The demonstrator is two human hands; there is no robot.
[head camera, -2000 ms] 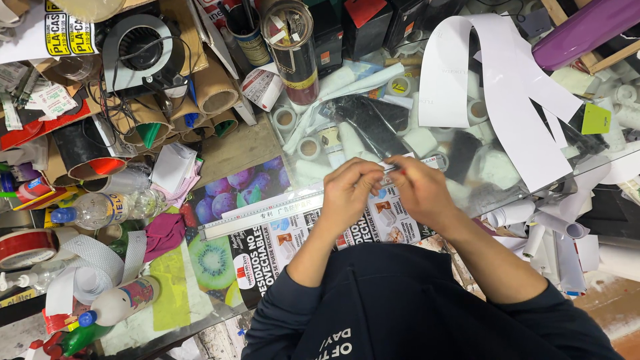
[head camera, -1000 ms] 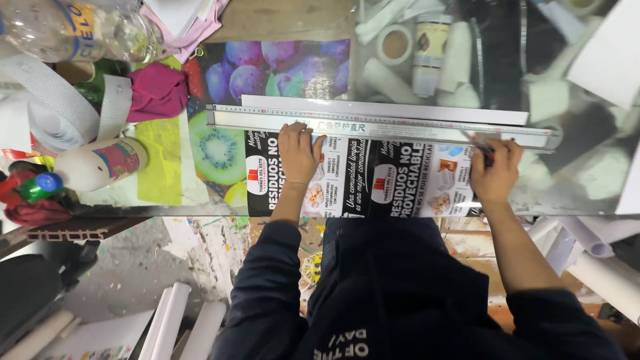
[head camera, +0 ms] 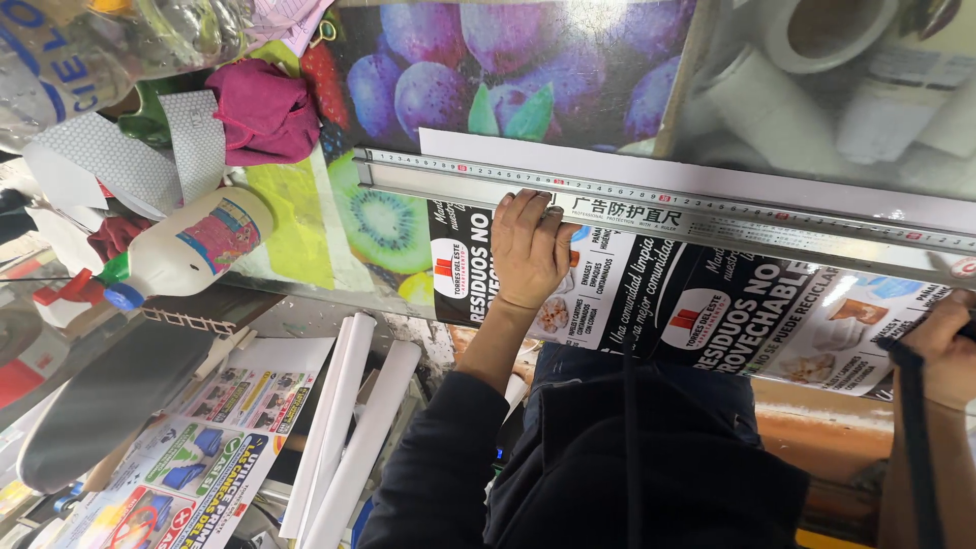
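Observation:
A long metal safety ruler (head camera: 625, 206) with a printed scale lies across a printed sheet of black and white stickers (head camera: 686, 305) on the glass-topped table. My left hand (head camera: 534, 248) rests on the sheet, its fingertips pressing the near edge of the ruler. A plain white strip (head camera: 488, 145) of the sheet shows beyond the ruler. At the right edge of the view, my right hand (head camera: 949, 351) is curled near the sheet's right part, below the ruler. A dark thing shows by its fingers, partly cut off and blurred, so what it holds is unclear.
To the left lie a white plastic bottle (head camera: 198, 244) with a blue cap, a magenta cloth (head camera: 263, 107), a clear bottle (head camera: 53, 69) and curled white strips (head camera: 114, 160). White paper rolls (head camera: 358, 450) and printed posters (head camera: 183, 473) stand below the table edge. Under the glass lie rolls (head camera: 831, 30).
Two seconds ago my hands were close together above the sheet; now they are apart, the left on the ruler and the right farther right. The view has swung closer to the table's left part.

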